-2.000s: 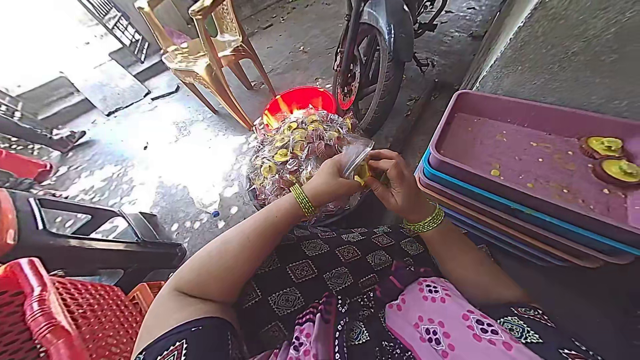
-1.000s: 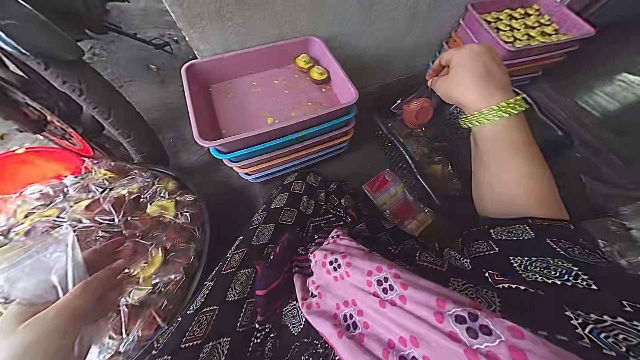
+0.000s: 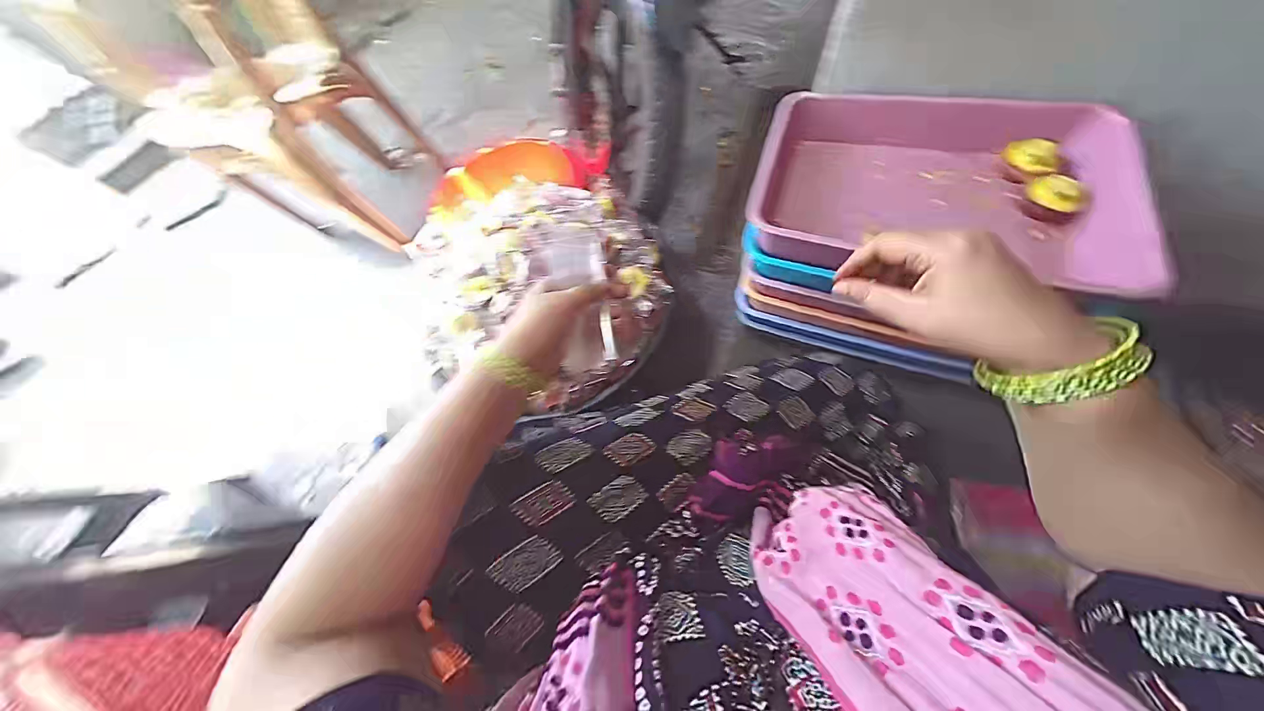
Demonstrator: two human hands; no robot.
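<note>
My left hand (image 3: 563, 316) holds a clear plastic bag (image 3: 568, 255) over a round container heaped with wrapped yellow-topped items (image 3: 479, 286). My right hand (image 3: 948, 291) is raised in front of the near edge of a pink plastic tray (image 3: 1106, 197), thumb and fingertips close together; blur hides whether anything small is between them. Two yellow-topped round items (image 3: 1032, 156) in dark cups sit at the tray's right side, with crumbs around them. Green bangles circle both wrists.
Blue and orange trays (image 3: 839, 331) are stacked under the pink one. A red-orange tub (image 3: 523, 163) stands behind the heap, near a blurred motorcycle wheel. A plastic chair (image 3: 286, 118) is at the upper left, a red basket (image 3: 118, 671) at the lower left.
The view has swung back left since one second ago. My right hand has left the dark container on the right and is now by the pink tray. My left hand still has the plastic bag.
</note>
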